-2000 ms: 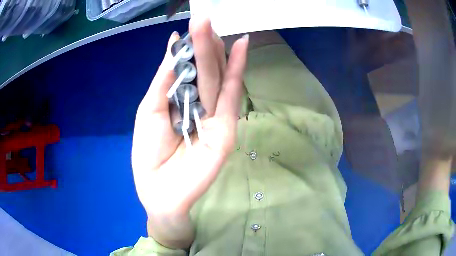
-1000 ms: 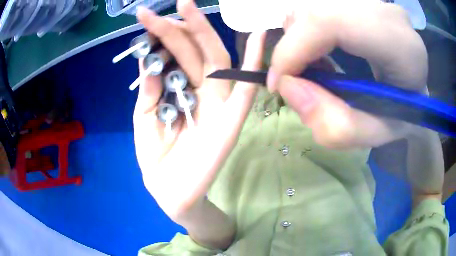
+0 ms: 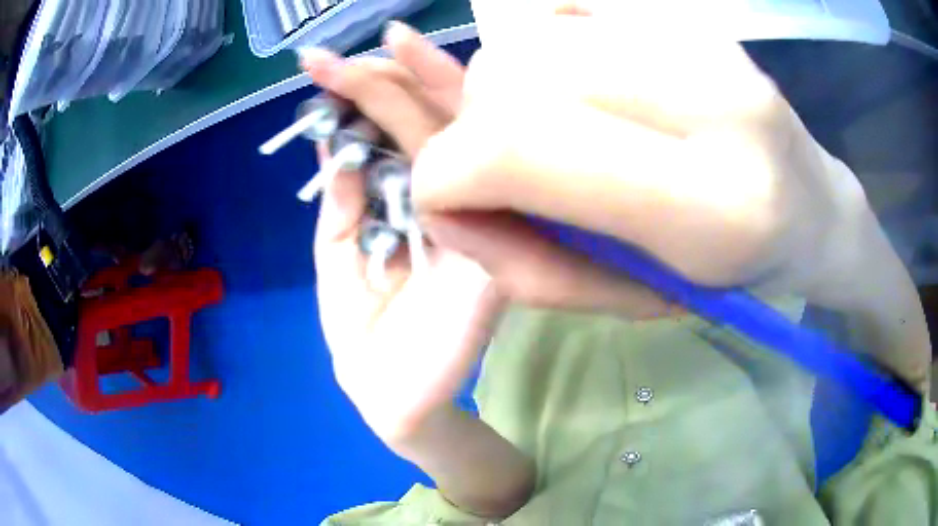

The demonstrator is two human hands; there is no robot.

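Observation:
My left hand (image 3: 401,339) is raised palm up in the middle of the view and holds several silver cylindrical parts (image 3: 353,154) with their pale stems pointing down and left. My right hand (image 3: 607,175) is blurred and overlaps the left palm at the parts. It grips tweezers with a bright blue handle (image 3: 761,324) that slants down to the right. The tip of the tweezers is hidden behind my right fingers, and some of the parts are partly covered.
Stacked clear boxes (image 3: 123,46) stand at the upper left on the green bench (image 3: 134,134). A packing box (image 3: 269,36) with silver parts is at the top. The white tray (image 3: 823,23) shows behind my right hand. A red stool (image 3: 149,339) stands on the blue floor at left.
My right hand came in with the blue tweezers and has moved left over the left palm. The left hand's fingers have spread the parts. The view has shifted, showing more at left.

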